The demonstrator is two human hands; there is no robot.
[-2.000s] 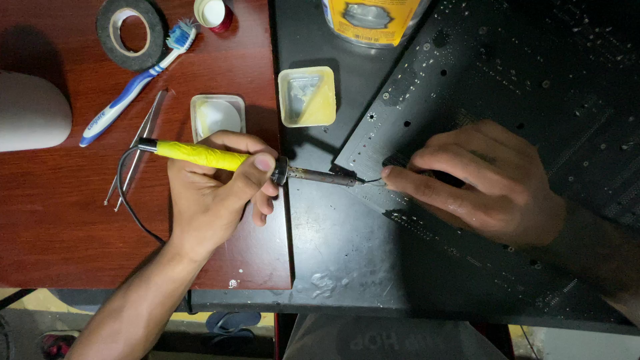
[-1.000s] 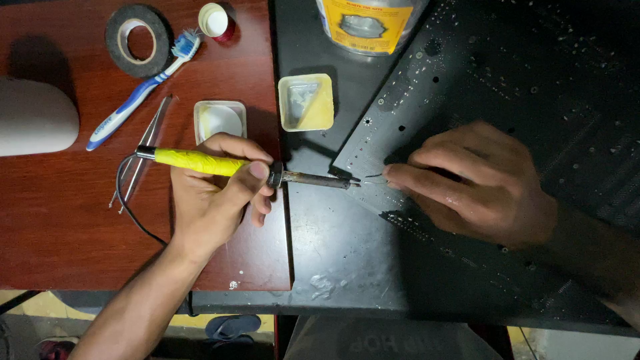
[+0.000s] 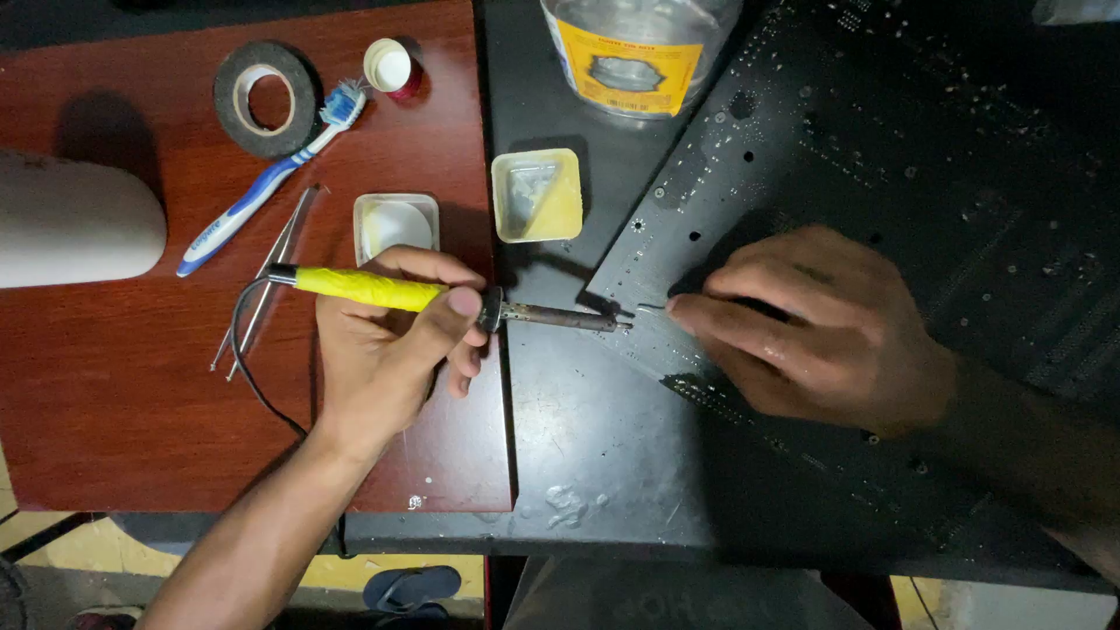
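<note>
My left hand [image 3: 394, 341] grips a soldering iron [image 3: 376, 289] by its yellow-wrapped handle, the metal barrel pointing right. The iron's tip lies over the left corner of a large black circuit board [image 3: 665, 227]. My right hand [image 3: 805, 324] rests over the board, thumb and forefinger pinching a thin piece of wire [image 3: 649, 306], whose free end points left toward the tip. A small gap shows between tip and wire. Whether the tip touches the board I cannot tell. The inner fingers of my right hand are in shadow.
On the reddish wooden board [image 3: 131, 420] lie black tape [image 3: 267, 101], a toothbrush [image 3: 271, 179], metal tweezers [image 3: 267, 289], a small open container [image 3: 391, 66] and a square tub [image 3: 395, 223]. A yellowish tub [image 3: 536, 194] and a labelled clear container [image 3: 643, 61] stand on the black table [image 3: 595, 437].
The iron's tip and the wire in my right hand, close together or touching earlier, now show a small gap between them. Both hands keep their holds.
</note>
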